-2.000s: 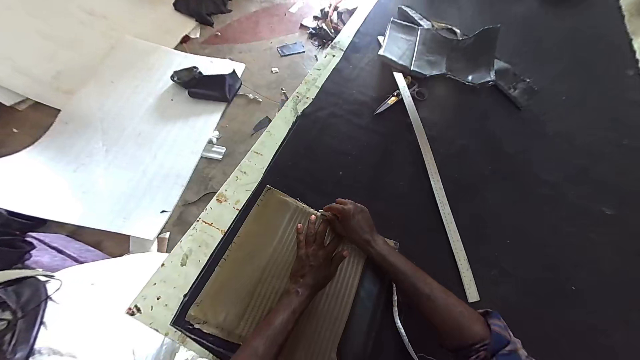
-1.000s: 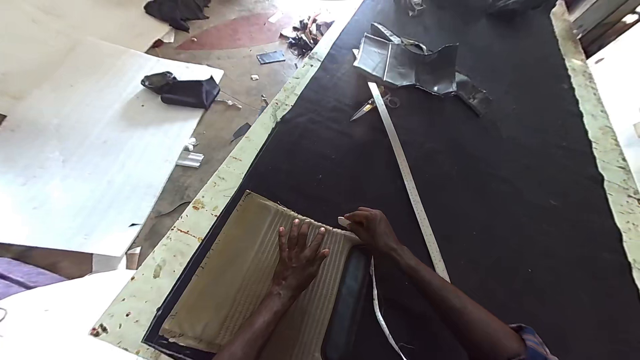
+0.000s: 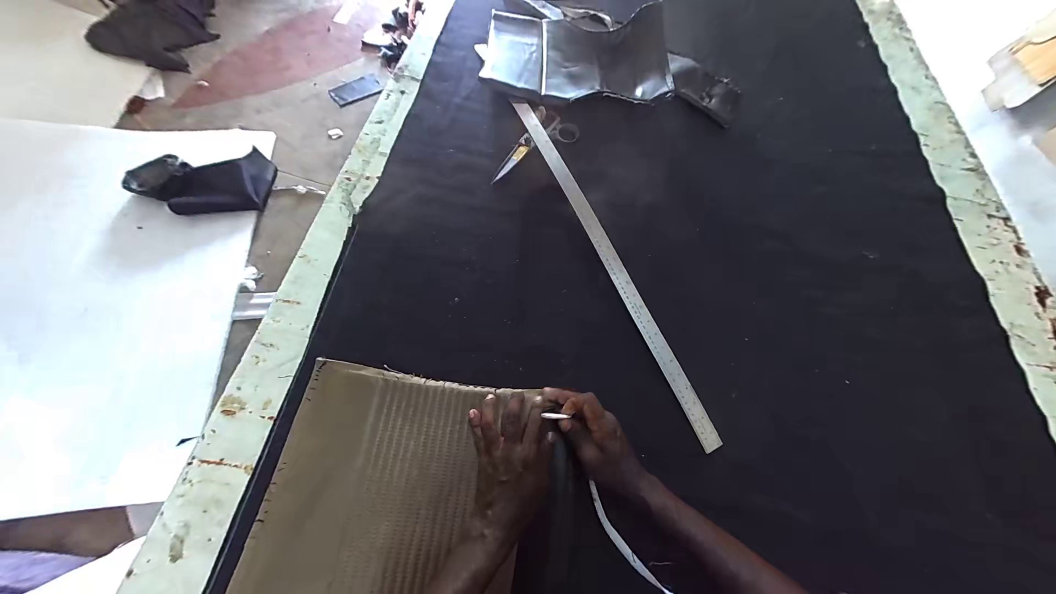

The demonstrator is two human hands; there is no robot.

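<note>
My left hand lies with its fingers apart on a brown ribbed sheet, near its top right corner. Small dark marks run along the sheet's left and top edges. Beside it, my right hand pinches a small white tool or piece that points left toward the left fingertips; its kind cannot be told. A narrow white strip or tape trails below the right hand. Black fabric lies under the sheet. Up the table are a steel ruler and scissors, partly under the ruler.
A creased shiny black piece lies at the far end. The pale green table edge runs along the left. Beyond it, a dark pouch-like piece rests on a white sheet, and a phone-like slab lies on the floor.
My right hand has shifted from the sheet's top edge to its right corner, with the small white piece now showing. My left hand has moved right across the sheet. The view has shifted.
</note>
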